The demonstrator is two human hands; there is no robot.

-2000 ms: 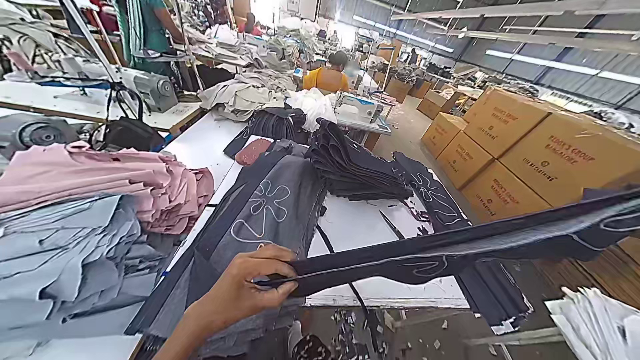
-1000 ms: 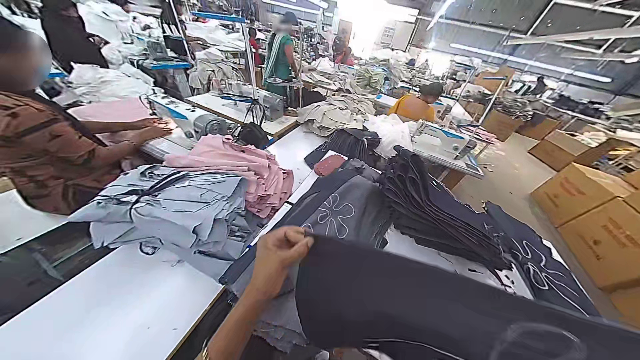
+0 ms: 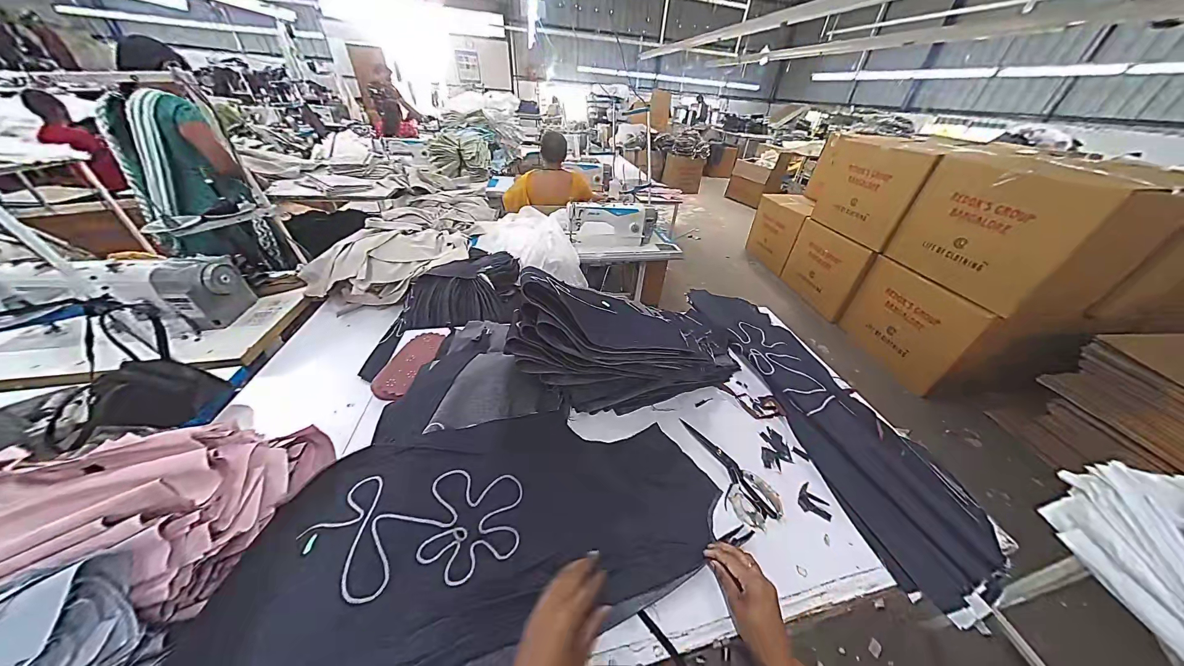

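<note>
A dark fabric panel (image 3: 610, 490) with a white corded flower lies spread over the white table. My left hand (image 3: 566, 615) is above its near edge, blurred, with fingers together; whether it grips the cloth is unclear. My right hand (image 3: 747, 592) has thumb and fingers closed on the panel's right corner. Just beyond that corner lie black-bladed scissors (image 3: 740, 481) beside dark fabric scraps (image 3: 777, 449). Behind the panel is a folded stack of dark pieces (image 3: 610, 342). More flower-trimmed dark pieces (image 3: 832, 435) hang over the table's right edge. A reddish pad (image 3: 407, 365) lies at the back left.
Pink cut pieces (image 3: 176, 499) and grey-blue ones (image 3: 79, 610) are heaped at the left. Cardboard cartons (image 3: 999, 231) stand at the right beyond the aisle, near white cloth (image 3: 1124, 536). A sewing machine (image 3: 615, 222) and a seated person in yellow (image 3: 550, 176) are ahead.
The dark panel, held up by one visible hand earlier, now lies spread out flat with its flower facing up. My right hand has come into view at its corner. The view has turned.
</note>
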